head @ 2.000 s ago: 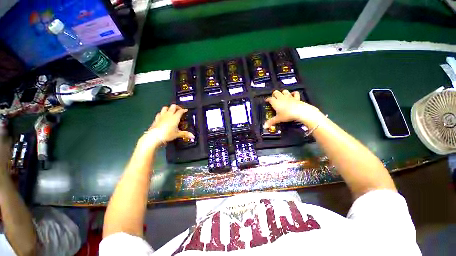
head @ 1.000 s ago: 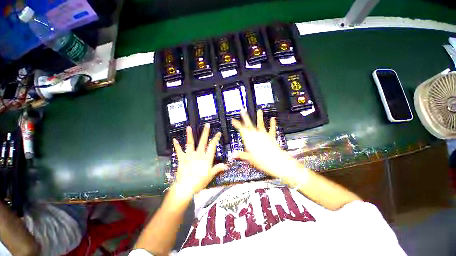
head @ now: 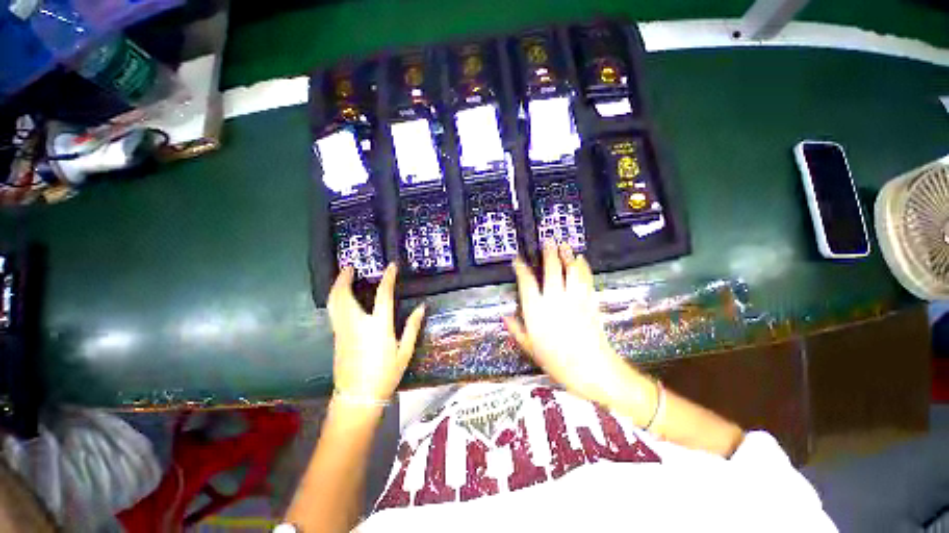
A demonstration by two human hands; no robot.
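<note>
A black foam phone tray (head: pixel 458 281) lies in front of me. Several open flip phones in its near row show white-lit screens (head: pixel 480 136) and keypads (head: pixel 493 224). At the near right pocket a closed flip phone (head: pixel 629 177) shows a gold emblem. Closed phones (head: pixel 605 71) lie in the far row, partly covered by the raised screens. My left hand (head: pixel 369 338) has its fingertips at the lower end of the leftmost keypad. My right hand (head: pixel 560 318) has its fingertips at the lower end of the fourth keypad. Both hands have spread fingers and grip nothing.
A white-framed smartphone (head: pixel 832 199) and a beige fan (head: pixel 918 229) are at the right. A water bottle (head: pixel 117 68), a monitor edge and a white corded tool (head: pixel 96 154) are at the upper left. Shiny film (head: pixel 468 338) runs along the near bench edge. A person's part shows lower left.
Two more phones have been opened since the earliest frame. The open phones now sit farther up, their keypads inside the tray. My hands have moved to the keypads' near ends.
</note>
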